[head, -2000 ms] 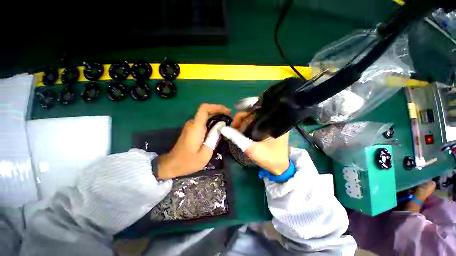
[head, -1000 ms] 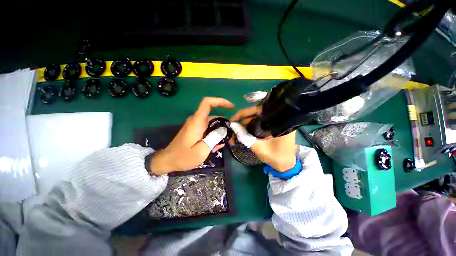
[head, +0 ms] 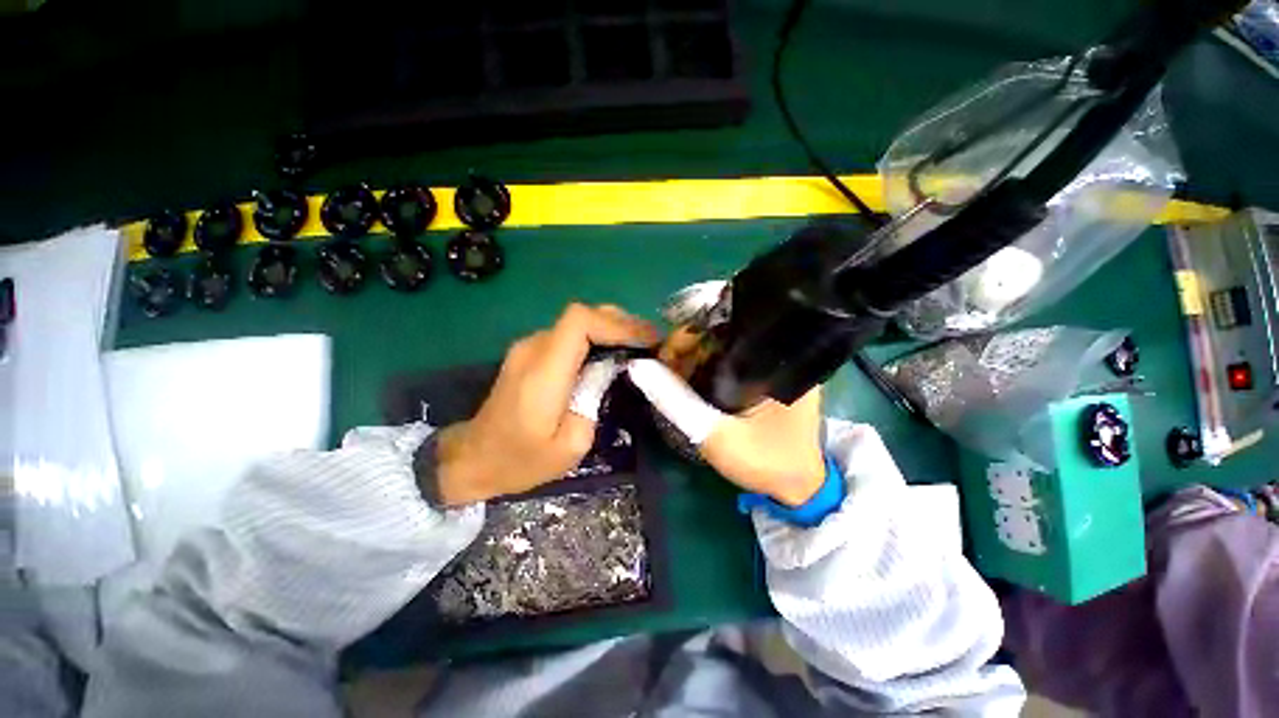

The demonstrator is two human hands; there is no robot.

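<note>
My left hand [head: 526, 414], with a white finger cot on the thumb, holds a round black unit [head: 617, 368] near the middle of the view, above the parts tray [head: 655, 561]. My right hand [head: 758, 442], with a white cot and a blue wrist band, touches the unit with its thumb. Its fingers are around the thick black electric screwdriver [head: 786, 316] and partly hidden by it. The screwdriver's tip cannot be made out. Small silver metal pieces [head: 547, 551] fill the tray's near section. The screw dish is mostly hidden behind my right hand.
Two rows of black units [head: 349, 211] stand along the yellow line [head: 617, 201]. Foam sheets [head: 225, 407] lie left. A dark compartment tray [head: 561, 105] is at the back. Plastic bags [head: 1003, 260], a teal box [head: 1073, 540] and a control box [head: 1248, 323] are right. A neighbour's sleeve [head: 1220, 589] shows lower right.
The unit, more face-up a second ago, is now mostly covered by my fingers. My left fingers have closed in towards my right hand. The whole view has shifted slightly.
</note>
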